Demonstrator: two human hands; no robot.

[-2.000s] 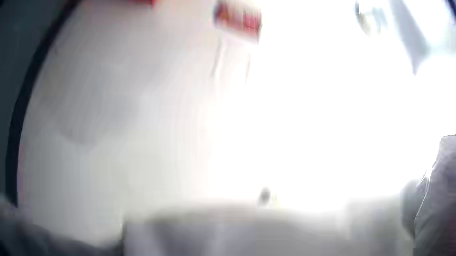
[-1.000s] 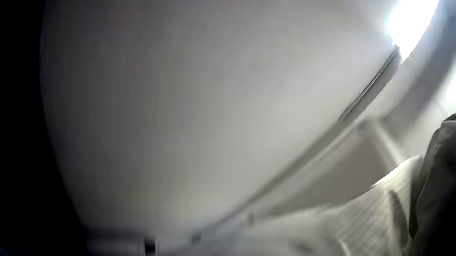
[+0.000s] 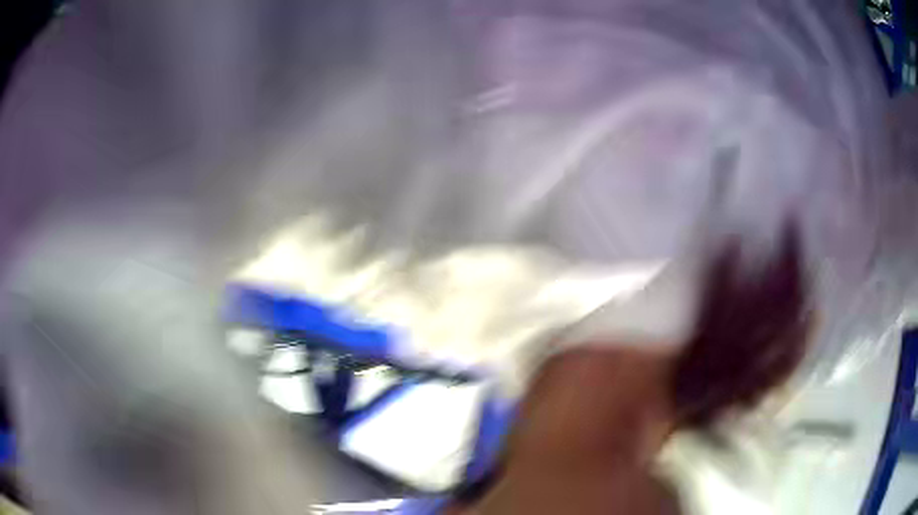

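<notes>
The view is heavily blurred. Pale, lilac-tinted cloth, apparently my smock (image 3: 433, 141), fills the upper and middle part. A brown-orange shape at the bottom centre looks like part of my right hand (image 3: 594, 433) or wrist, cut off by the lower edge; its fingers cannot be made out. A dark red patch (image 3: 745, 332) lies just up and right of it; I cannot tell what it is. A pale, sleeve-like shape (image 3: 131, 332) hangs at the left, with no clear left hand at its end. No held object can be made out.
A bright blue frame or stool-like object (image 3: 312, 322) shows at the lower centre-left, with dark and white gaps inside it. A blue upright (image 3: 892, 443) stands at the lower right edge. More blue structure (image 3: 892, 45) shows at the upper right corner.
The plain grey-white surface that filled the view is gone. Cloth, a blue frame, the brown-orange shape and the dark red patch now show, as the camera has swung.
</notes>
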